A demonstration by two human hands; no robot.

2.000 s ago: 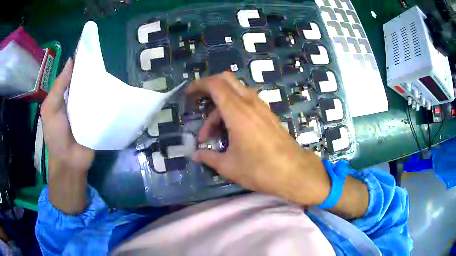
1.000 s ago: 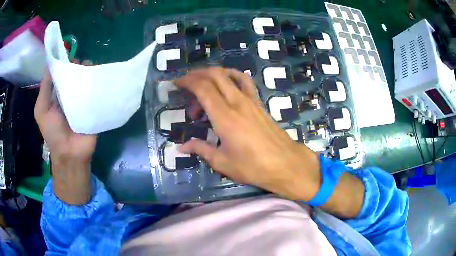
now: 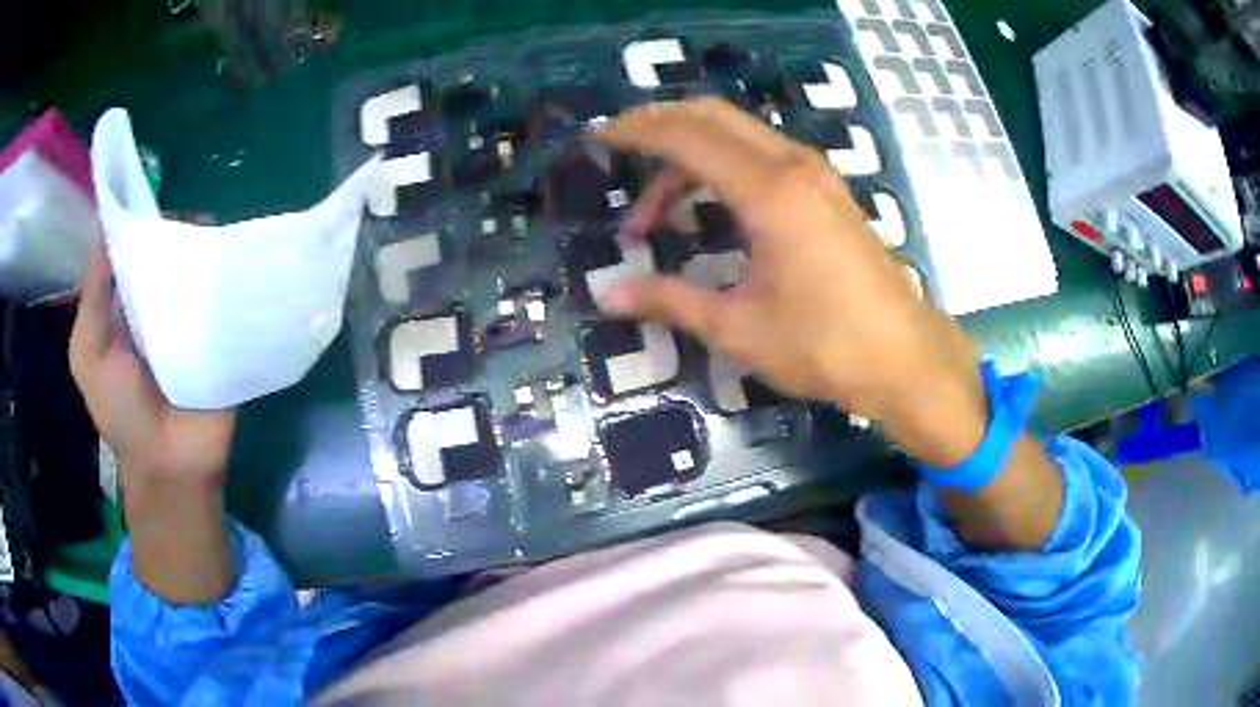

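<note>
My left hand (image 3: 152, 401) holds a curled white release liner sheet (image 3: 242, 297) left of the tray. My right hand (image 3: 815, 276) is over the middle of the clear blister tray (image 3: 456, 532), thumb and fingers apart, and blurred. Whether it holds a small piece is unclear. A pale pad on a dark module (image 3: 618, 276) lies at my right thumb tip. Below it, a dark module (image 3: 633, 362) bears a pale L-shaped pad, and another dark module (image 3: 652, 453) shows only a small white label. My right hand hides part of the right columns.
A spare adhesive sheet (image 3: 988, 249) with grey L shapes lies right of the tray. A white power supply (image 3: 1126, 138) stands at the far right with cables below. A pink and white packet (image 3: 42, 207) is at the left. A blue wrist band (image 3: 988, 435) is on my right wrist.
My right hand has moved from the left columns to the tray's middle and up, uncovering the lower left modules. My left hand still holds the liner sheet. The whole view has shifted slightly.
</note>
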